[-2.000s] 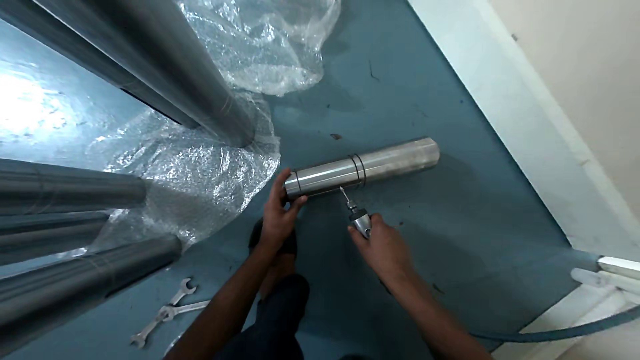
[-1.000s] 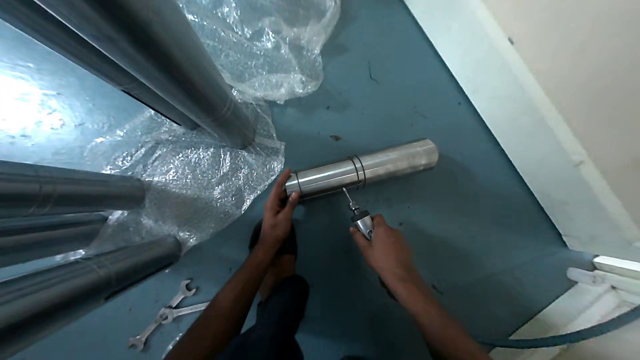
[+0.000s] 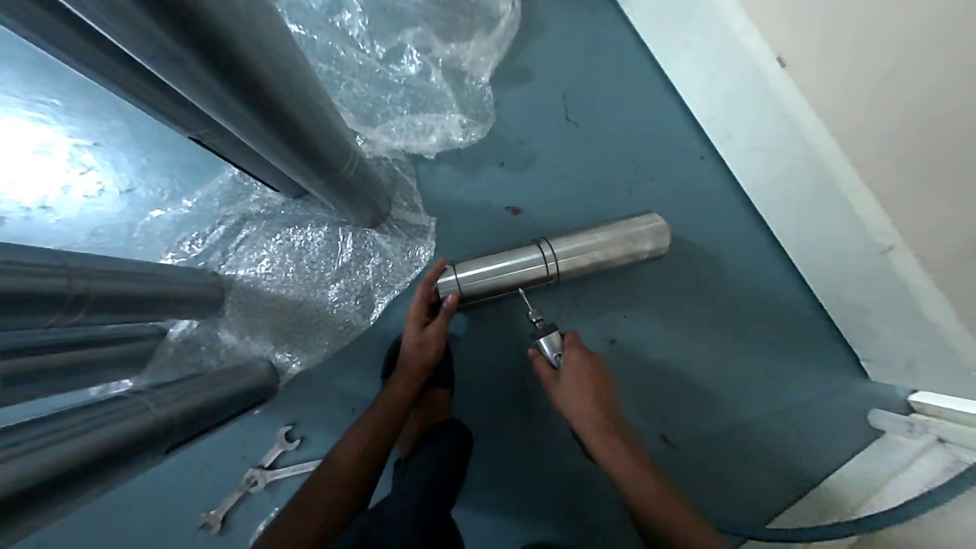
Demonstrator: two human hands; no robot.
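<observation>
A shiny metal cylinder [image 3: 602, 245] with dark grooves round its middle lies slanted on the blue-green floor. My left hand [image 3: 425, 324] grips its near left end, thumb on the lower side and fingers over the end. In my right hand [image 3: 577, 377] is a die grinder [image 3: 547, 341], its body partly hidden by the fingers. The tool's thin bit points up and left at the cylinder's lower side, just left of the grooves; whether it touches the metal I cannot tell.
Several tall metal cylinders [image 3: 99, 293] stand at the left, some on bubble wrap [image 3: 305, 282]. Open-end wrenches [image 3: 257, 479] lie crossed at the lower left. A white skirting [image 3: 801, 152] runs along the right, and a dark hose [image 3: 854, 528] curves at the lower right.
The bit has moved slightly left along the cylinder's lower side since the previous frame. My left hand still holds the same end.
</observation>
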